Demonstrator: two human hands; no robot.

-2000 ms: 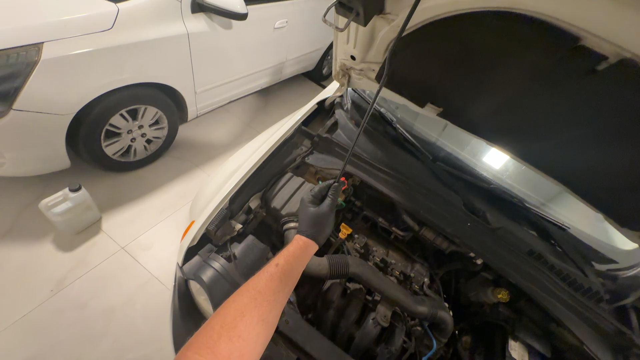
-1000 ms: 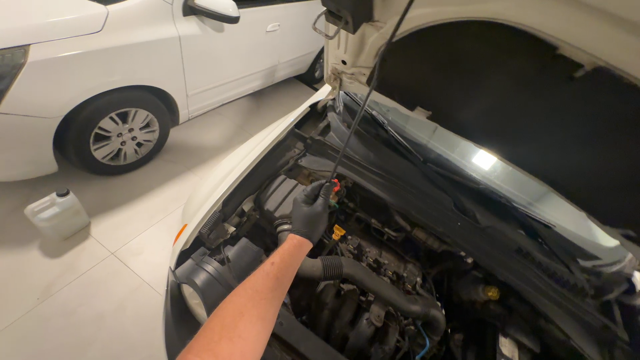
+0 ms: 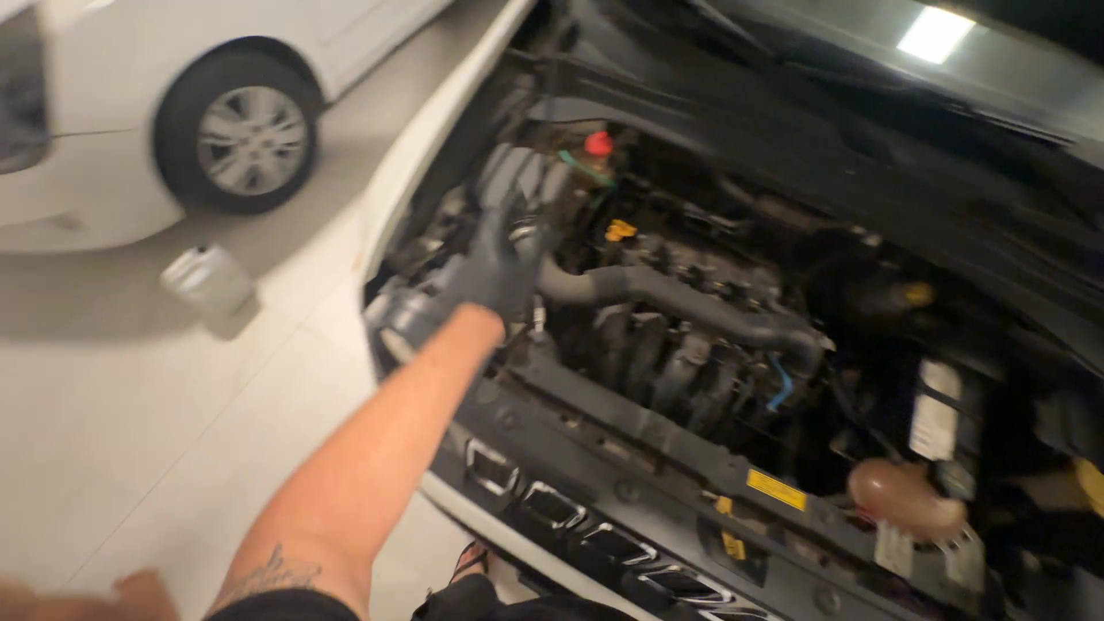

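Note:
My left hand [image 3: 496, 267], in a black glove, is over the engine bay near the air intake hose [image 3: 673, 297] and a grey ribbed housing [image 3: 513, 177]. It is blurred; the fingers look apart, with no held thing visible between them. Whether it touches the parts beneath cannot be told. Beyond the hand are a red cap [image 3: 599, 144] and a green strip [image 3: 586, 168]. A yellow dipstick handle [image 3: 619, 230] stands on the engine, right of the fingers. My right hand is not in view.
A white car's wheel [image 3: 250, 134] and a pale plastic jug [image 3: 209, 280] are at left. The front panel [image 3: 630, 423] crosses below the engine. A brownish reservoir [image 3: 906, 500] lies at right. Blurred bare skin [image 3: 138, 595] shows at lower left; whose is unclear.
My left hand has come off the lower end of the thin dark rod by the red part, and moved down toward the headlight side. The view has tilted down.

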